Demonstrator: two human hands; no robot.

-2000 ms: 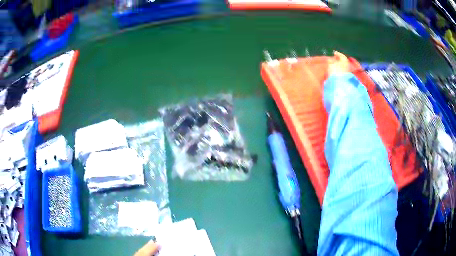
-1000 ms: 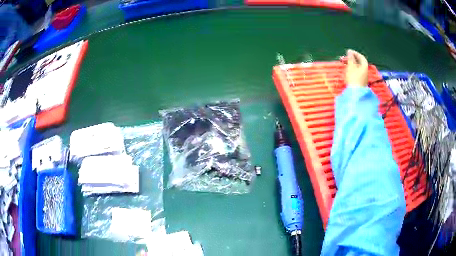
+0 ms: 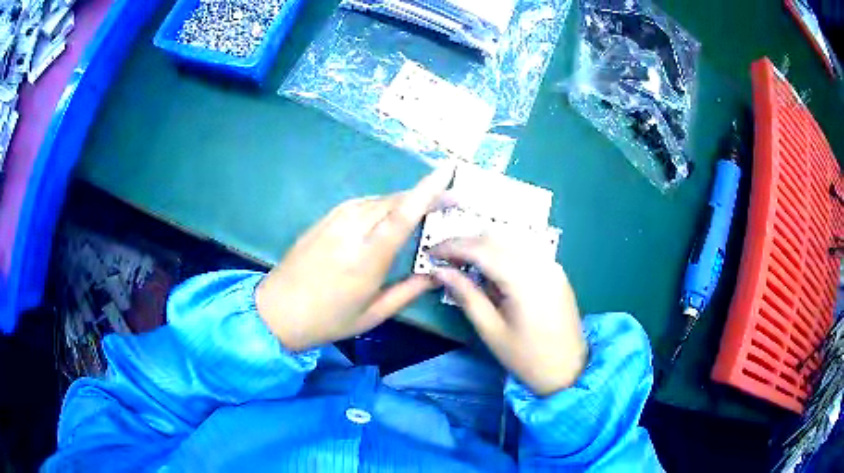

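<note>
A white housing (image 3: 529, 242) with small holes along its edges lies at the front edge of the green bench. My left hand (image 3: 347, 263) holds its left side, with fingers at the upper edge and thumb at the lower edge. My right hand (image 3: 518, 300) is over the housing, its thumb and fingertips close together near the left part. Whether a small part is between these fingertips cannot be told. A white flat plate (image 3: 435, 106) lies on clear film just beyond.
A blue screw bin (image 3: 220, 57) and blue-rimmed tote (image 3: 57, 139) are at left. A bag of black parts (image 3: 639, 83), blue electric screwdriver (image 3: 711, 242) and orange slotted tray (image 3: 787, 249) are at right. White plates (image 3: 453, 17) are stacked at the top.
The view has turned down and to the left. My right hand has left the orange slotted tray and come to the housing. My left hand now shows fully.
</note>
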